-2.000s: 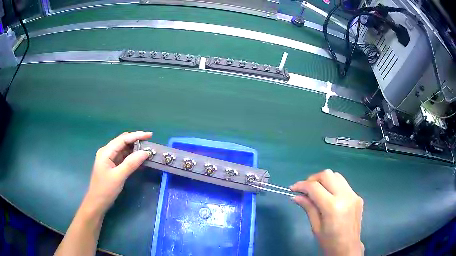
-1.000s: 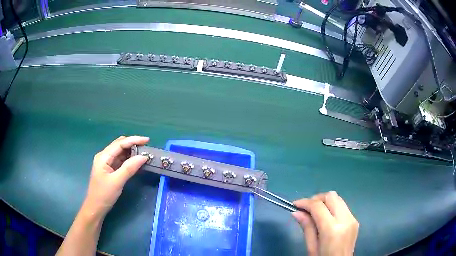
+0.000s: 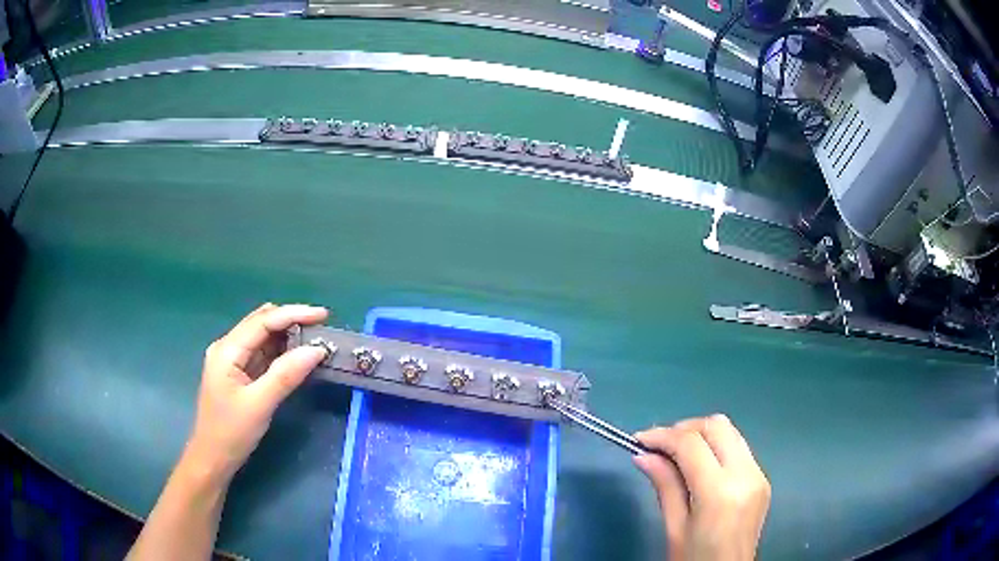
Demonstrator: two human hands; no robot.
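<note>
A grey fixture bar (image 3: 435,382) with several small round metal components in a row is held above the blue tray (image 3: 444,482), tilted slightly down to the right. My left hand (image 3: 247,384) grips its left end, thumb on top by the first component. My right hand (image 3: 710,482) holds thin silver tweezers (image 3: 600,425). Their tips are at the rightmost component (image 3: 550,393); whether they grip it I cannot tell. The tray's bottom edge is cut off by the picture.
Two more bars (image 3: 348,134) with components lie end to end on the nearer metal rail (image 3: 164,133). A slim white stick (image 3: 619,139) stands by the right one. A grey machine (image 3: 893,142) with black cables and metal brackets (image 3: 767,317) is at the right.
My right hand first moved down, tilting the tweezers more steeply. Since one second ago it has shifted slightly left, and the tips have moved up onto the rightmost component. The held bar has barely moved.
</note>
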